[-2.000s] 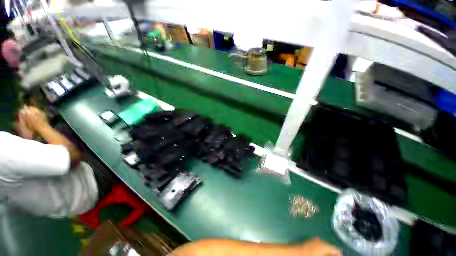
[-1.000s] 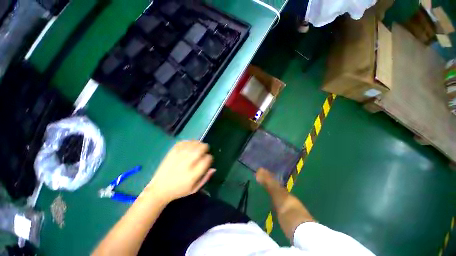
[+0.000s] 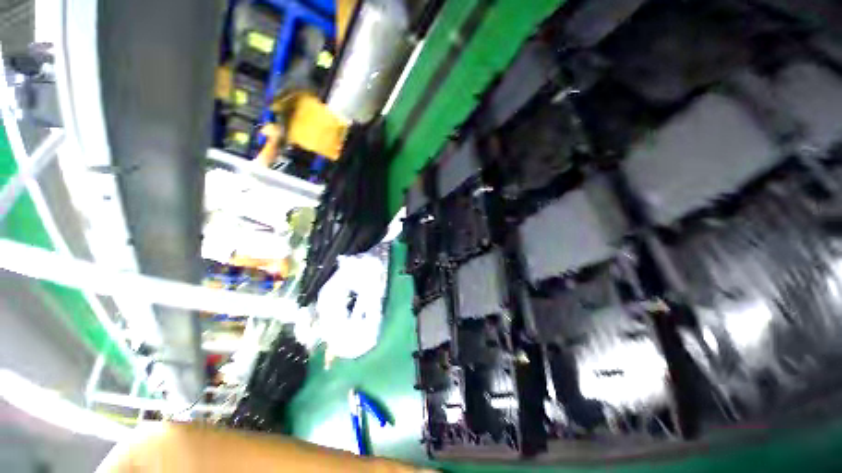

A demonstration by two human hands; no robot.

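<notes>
The large black blister tray (image 3: pixel 526 356) fills the right half, very close to the camera, with black and grey housings (image 3: pixel 563 231) in rows of pockets. Blue-handled pliers (image 3: pixel 366 420) lie on the green bench left of it. The crumpled clear bag (image 3: pixel 355 300) with dark contents is on the bench beyond the pliers. A blurred bare arm crosses the bottom left edge, below the pliers. It is cut off and seems to be my left arm; its hand does not show. My right hand is out of the picture.
A stack of black trays (image 3: pixel 349 208) stands behind the bag. A heap of black pieces (image 3: pixel 272 383) lies left of the pliers. White frame bars (image 3: pixel 138 282) and a long grey shelf or beam (image 3: pixel 152 166) cross the left side. Blue racks and yellow items show at the back.
The view has turned and tilted strongly, and the blister tray now looks much nearer and larger. Both hands, visible one second ago, have left the picture; only part of one arm shows.
</notes>
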